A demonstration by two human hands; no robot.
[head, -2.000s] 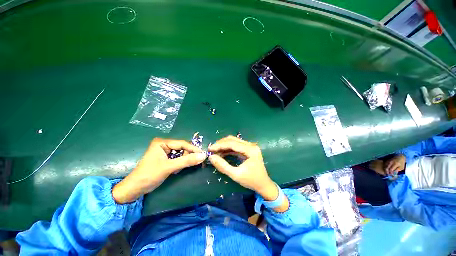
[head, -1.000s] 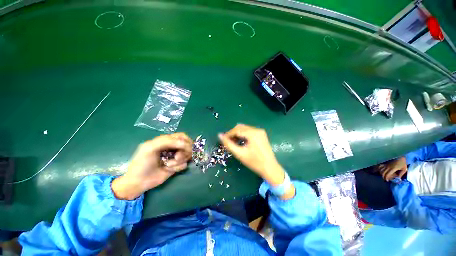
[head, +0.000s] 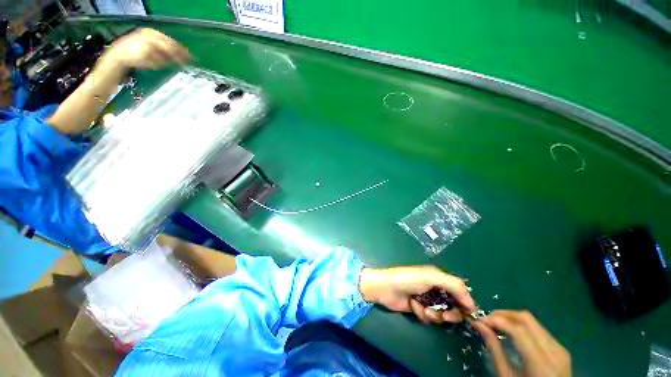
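My left hand (head: 421,289) is half curled, palm up, and holds a clump of small dark components (head: 434,297) with silver glints in its palm. My right hand (head: 526,340) is at the lower right, its thumb and fingertips together near the left fingertips. Whether it pinches a small piece is too blurred to tell. Small pale bits (head: 465,358) lie scattered below and around the hands; the hands partly hide the pile. The black parts bin (head: 634,283), with blue-white edge marks and dark shiny pieces, stands at the right.
A clear zip-lock bag (head: 439,221) lies beyond my left hand. A white curved wire (head: 324,208) runs from a dark metallic block (head: 249,191). At left, a neighbour's arm (head: 96,85) reaches over a large white plastic-covered stack (head: 158,158) with black round parts. Bagged material (head: 140,294) sits in a carton below.
The view has swung left, bringing the neighbour, white stack and carton into sight. My hands now sit lower right in the picture, with the right fingertips closer to the left hand.
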